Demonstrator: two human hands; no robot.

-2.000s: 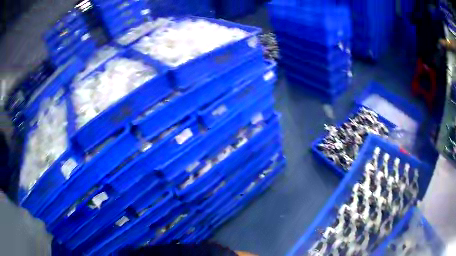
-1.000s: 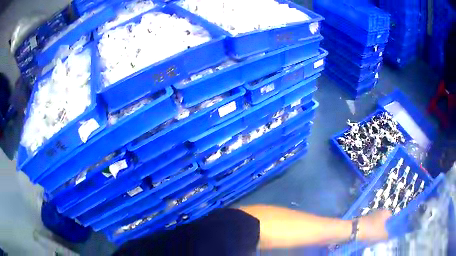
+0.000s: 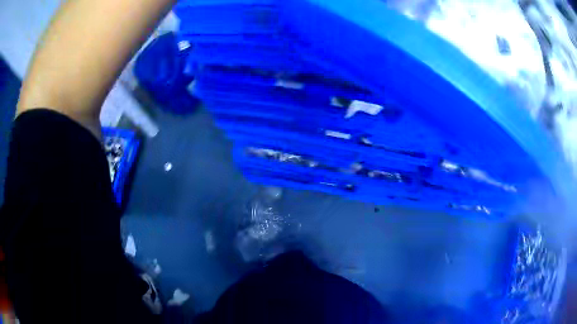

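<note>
A blue tray (image 3: 436,60) is very close to the camera at the upper right, tilted and blurred. Whitish filmy contents with dark bits (image 3: 500,44), which look like bagged parts, lie in it. My left arm, in a dark sleeve, rises along the left side; its bare forearm runs out of the top edge, so my left hand is cut off. My right hand is out of the picture. I cannot tell whether either hand touches the tray.
Stacked blue trays (image 3: 285,117) stand behind the near tray. A tray of parts (image 3: 117,158) is on the left, partly behind my sleeve. Another group of parts (image 3: 534,272) shows at the lower right. Scraps (image 3: 179,297) lie on the blue-grey floor (image 3: 190,196).
The view has swung down and the stack now shows from its side. A near tray rim fills the upper right. The arm that reached right to the tray of rows is no longer seen there.
</note>
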